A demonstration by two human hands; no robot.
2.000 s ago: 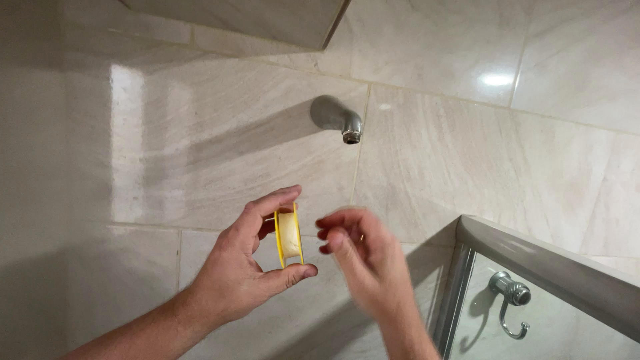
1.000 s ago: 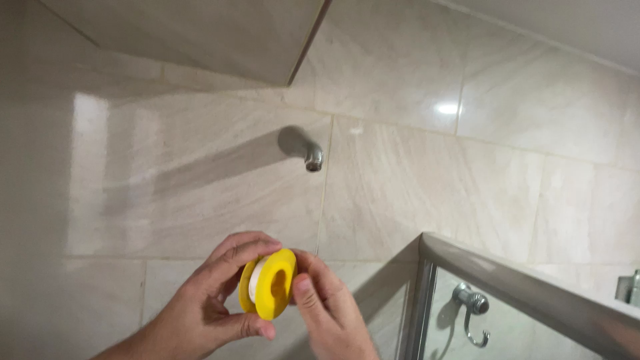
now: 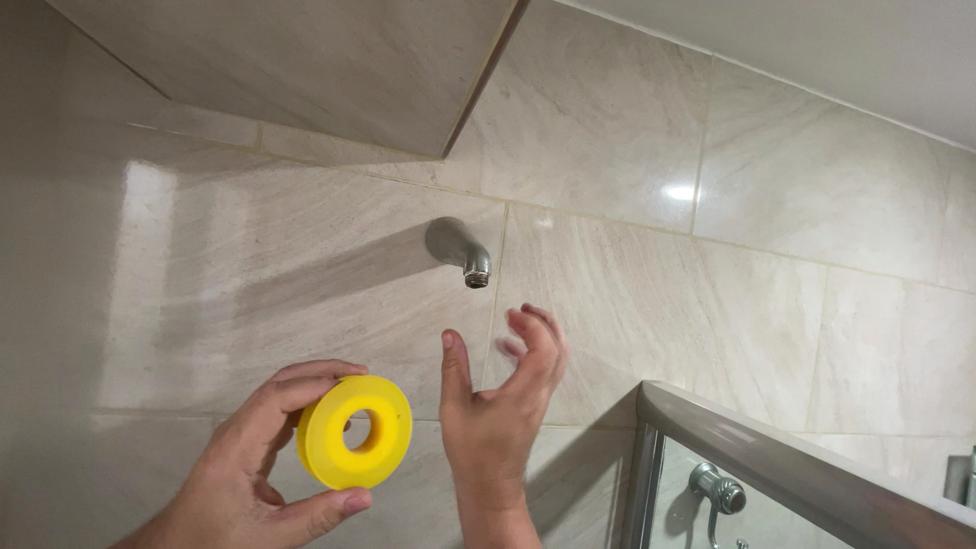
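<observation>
A yellow plastic spool of thread seal tape (image 3: 390, 427) is held by its rim between the thumb and fingers of my left hand (image 3: 263, 457), its round face and centre hole turned towards the camera. To the right of the spool, my right hand (image 3: 496, 404) is raised with thumb and fingers apart and nothing visible between them; its fingers are a little blurred. Above both hands, a chrome shower arm (image 3: 476, 259) comes out of the tiled wall, its threaded end bare and pointing down. Neither hand touches it.
Marble-look wall tiles (image 3: 610, 320) surround the shower arm. A tiled box-like projection (image 3: 328, 69) juts in at the upper left. At the lower right stands a metal-framed glass shower screen (image 3: 762, 450), with a chrome wall fitting (image 3: 717, 488) visible through it.
My right hand has come away from the spool, which it was touching a second ago, and is now raised with fingers apart. The spool now shows its flat face more fully.
</observation>
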